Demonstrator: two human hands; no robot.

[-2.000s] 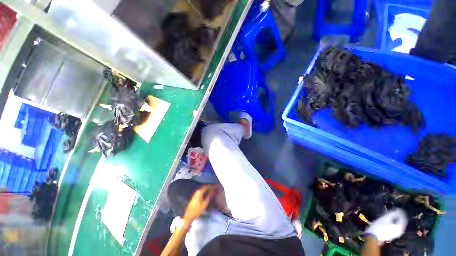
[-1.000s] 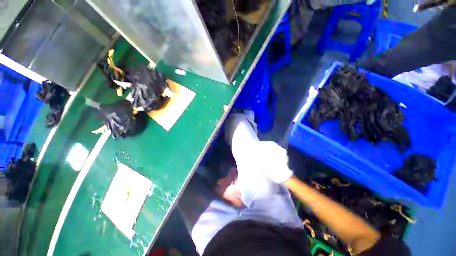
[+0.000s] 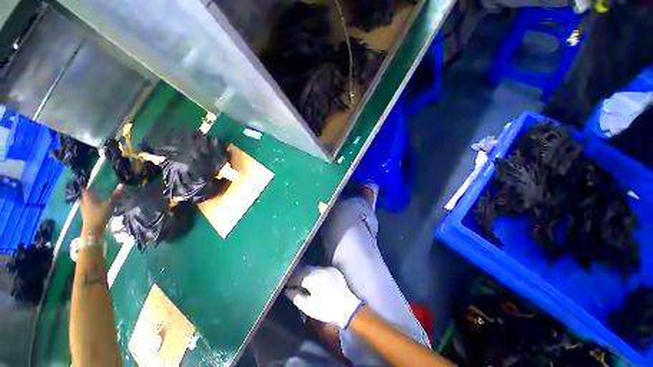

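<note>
My left hand (image 3: 99, 208), bare, is over the green bench with thumb and fingers apart, at the edge of the black clumps; I see nothing held. One ruffled black clump (image 3: 147, 215) is just right of it. Another black clump (image 3: 192, 166) overlaps a tan cardboard sheet (image 3: 243, 193). Thin beige limb parts (image 3: 127, 140) stick out behind them. My right hand (image 3: 328, 295), in a white glove with a blue cuff, is by my lap near the bench edge. Something dark shows at its fingertips; I cannot tell whether it is held. A glue board (image 3: 161, 326) lies at the near end.
A grey metal box (image 3: 265, 86) with black parts stands at the back of the bench (image 3: 236, 265). A blue crate (image 3: 465, 251) of wavy black parts is at the right. Below it, a dark heap (image 3: 515, 322) shows beige ends. Blue stools (image 3: 533, 46) stand beyond.
My left hand has moved from my lap to the clumps on the bench. My gloved right hand went from the parts crate to my lap, then towards the bench edge. The view has shifted.
</note>
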